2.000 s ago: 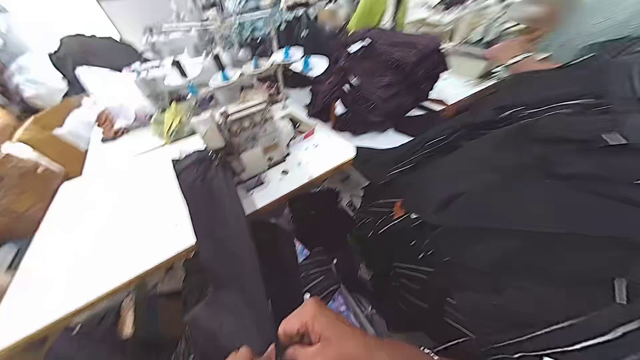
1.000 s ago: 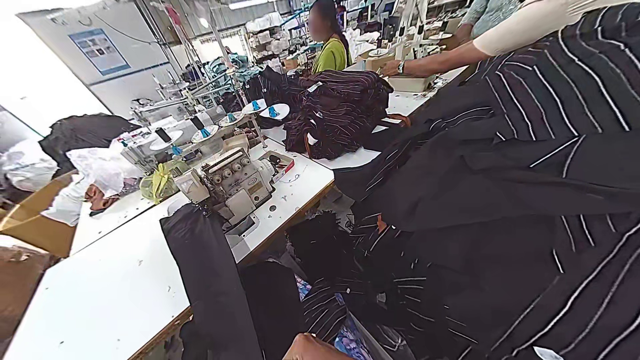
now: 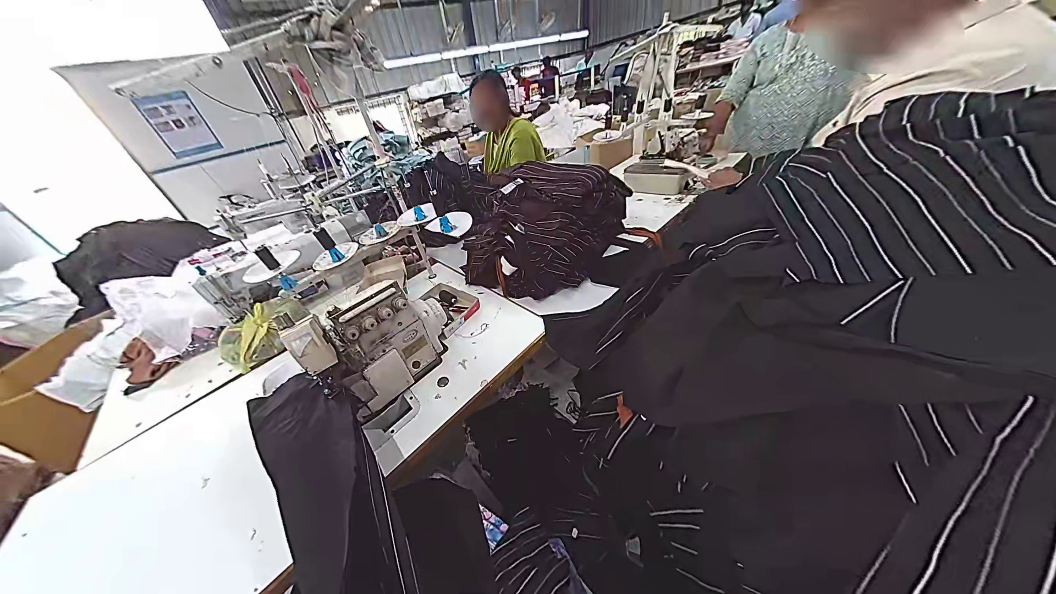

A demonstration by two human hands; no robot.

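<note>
Neither of my hands shows in the view now. A black fabric piece [image 3: 318, 470] lies over the front edge of the white sewing table, its top end by the needle area of an overlock sewing machine [image 3: 388, 338], and hangs down toward the bottom of the view. On the right, a large heap of black garments with white stripes [image 3: 825, 355] fills the view. Beyond the machine sits a bundle of dark striped garments [image 3: 553, 223].
The white table [image 3: 148, 503] runs along the left, with a cardboard box [image 3: 49, 421] and white plastic bags beside it. Thread cones on a stand [image 3: 334, 252] rise behind the machine. A person in green [image 3: 511, 144] and other people are farther back; one stands close at upper right.
Two seconds ago my hands were at the bottom, at the hanging black fabric; now both are out of view. The view has tilted up. The arm reaching across at upper right has drawn back.
</note>
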